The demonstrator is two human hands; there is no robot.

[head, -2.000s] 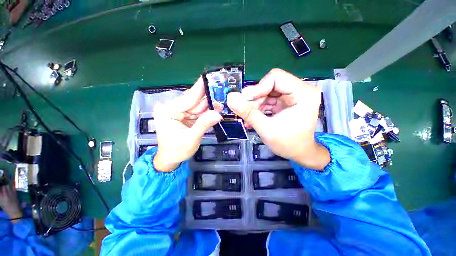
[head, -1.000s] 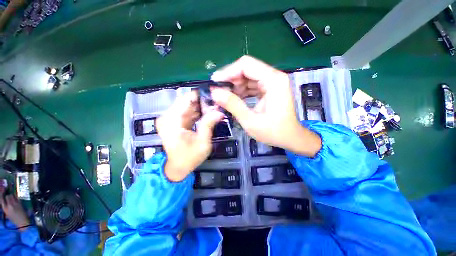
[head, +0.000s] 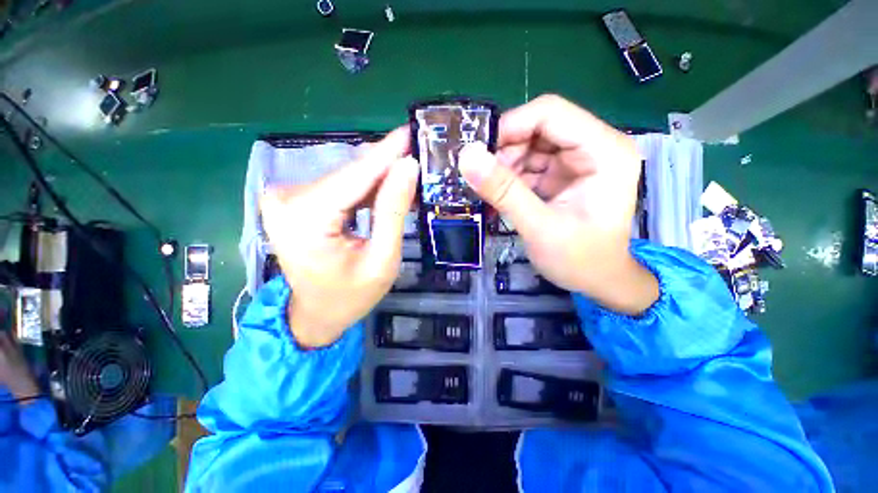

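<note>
A black phone housing (head: pixel 416 120) is held upright between my hands above the tray. A silvery main board (head: pixel 443 159) lies in it. An LCD screen module (head: pixel 456 241) with a bright white edge hangs below the board, joined by a thin orange-brown flex cable (head: pixel 456 210). My left hand (head: pixel 347 231) grips the housing's left edge with fingers and thumb. My right hand (head: pixel 568 202) holds the right edge, its thumb on the board. The blister tray (head: pixel 481 416) below holds rows of black housings (head: pixel 421 384); my hands hide its upper pockets.
A pile of board-and-screen assemblies (head: pixel 736 236) lies right of the tray. A grey slanting post (head: pixel 780 72) stands at right. A cooling fan (head: pixel 108 376) and black equipment box (head: pixel 91 279) with cables are at left. Part-built phones (head: pixel 632 46) lie on the green surface (head: pixel 241 87).
The housing has turned from a blurred, tilted view to upright, with board and screen facing me. My hands have moved slightly right and stay on it. The view has shifted a little.
</note>
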